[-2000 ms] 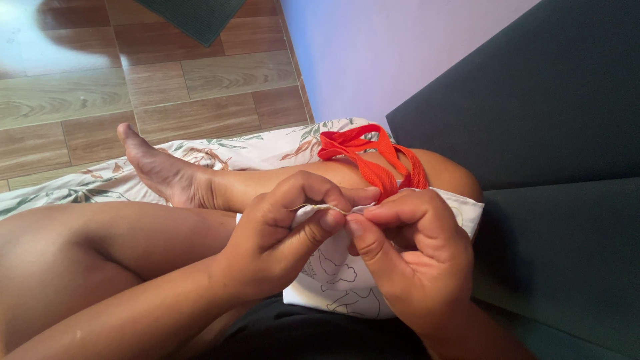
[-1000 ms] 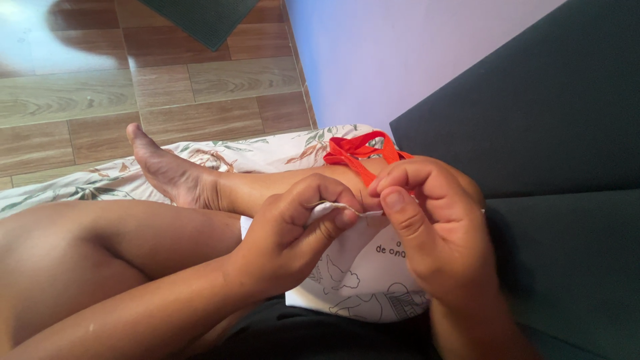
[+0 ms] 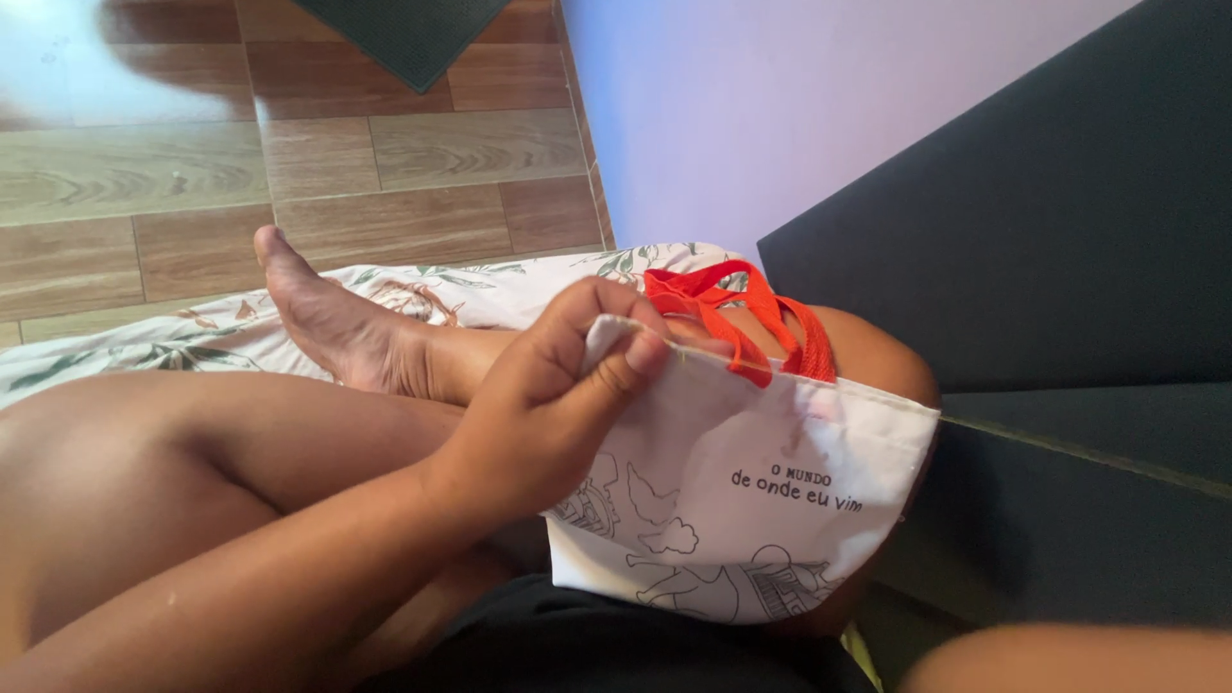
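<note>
A white fabric bag (image 3: 712,481) with printed line drawings and lettering lies over my lap. My left hand (image 3: 568,395) pinches its top hem between thumb and fingers. Red woven straps (image 3: 760,318) stand out at the hem, right of that hand, and rest over my bent leg. From the hem a thin, pale thread (image 3: 1078,449) runs taut to the right and leaves the frame. Part of my right arm shows at the bottom right corner; the right hand itself is out of view, so what it holds is hidden.
Under my legs lies a leaf-patterned sheet (image 3: 491,289). Dark upholstered cushions (image 3: 1039,221) are on the right, beside a pale wall (image 3: 712,115). Beyond the sheet are wood-look floor tiles (image 3: 385,212) and a dark mat (image 3: 414,48).
My right hand has moved away from the hem and out of view toward the right. The thread now stretches that way, and more of the bag's printed front shows. My left hand still pinches the hem.
</note>
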